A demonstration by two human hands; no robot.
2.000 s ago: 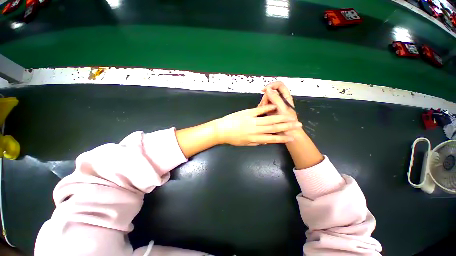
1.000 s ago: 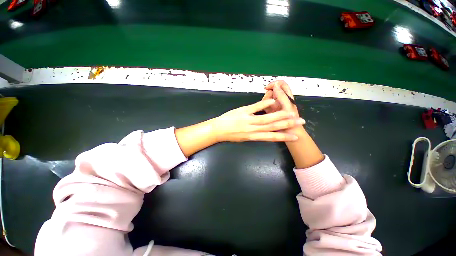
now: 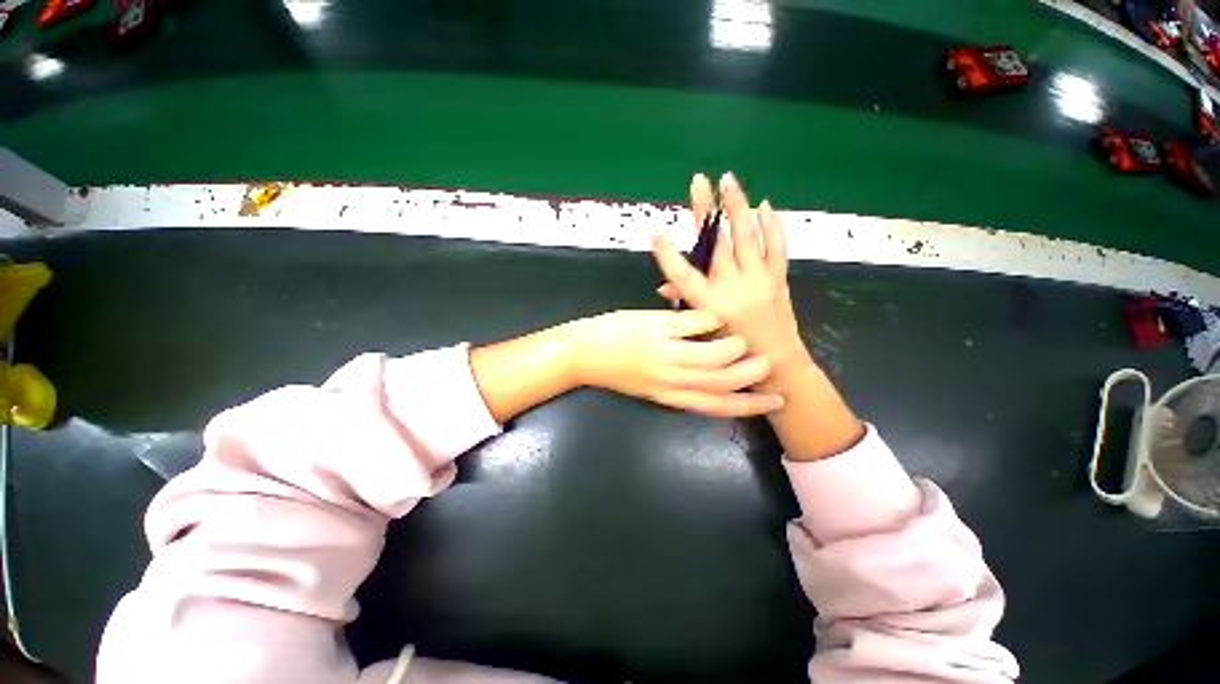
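My left hand (image 3: 669, 358) lies across my right wrist, palm down. Its fingers are slightly apart and no object shows in it. My right hand (image 3: 749, 287) points forward over the white belt edge rail (image 3: 468, 214), with its fingers spread. A thin black hand tool (image 3: 705, 243) sits between the fingers of my right hand, tilted up and away. Part of the tool is hidden by the fingers. No red unit shows in either hand.
Red plastic units (image 3: 987, 67) lie on the green belt (image 3: 468, 134) at the upper right and upper left. A white fan (image 3: 1135, 441) and red and silvery scraps (image 3: 1151, 321) are at the right. Yellow fan parts (image 3: 24, 396) are at the left.
My right fingers have spread and stretched forward, and the black tool now points away between them. My left hand has slid slightly down onto the right wrist. The red units have moved right.
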